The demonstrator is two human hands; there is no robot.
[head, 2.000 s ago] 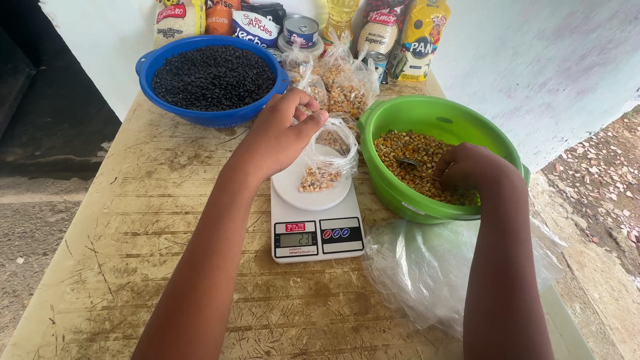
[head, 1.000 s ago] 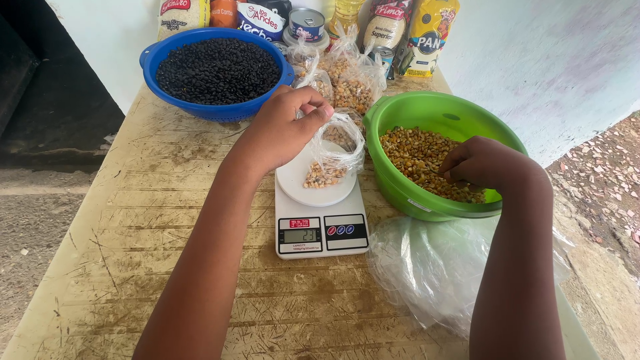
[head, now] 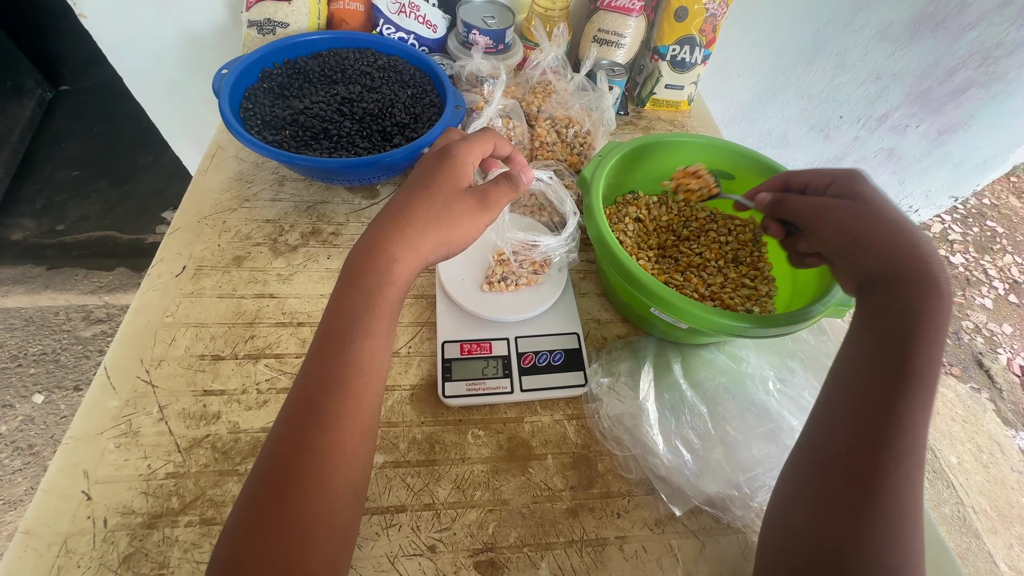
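Note:
My left hand (head: pixel 468 188) pinches the rim of a clear plastic bag (head: pixel 552 240), which stands with its mouth open on the round plate of a white digital kitchen scale (head: pixel 512 360). A little corn lies in the bottom of the bag. In my right hand (head: pixel 832 228) is the handle of a metal spoon (head: pixel 740 198), heaped with corn kernels and held above the green plastic basin (head: pixel 680 316). Loose corn (head: pixel 696 256) covers part of the basin's floor.
A blue colander (head: pixel 240 120) of black beans stands at the back left. Tied bags of corn (head: pixel 560 132) sit behind the scale, before cans and food packages (head: pixel 676 56). Empty plastic bags (head: pixel 704 416) lie at the front right on the worn table (head: pixel 280 240).
My right hand has risen out of the corn and now shows the loaded spoon. My left hand keeps its hold on the bag over the scale.

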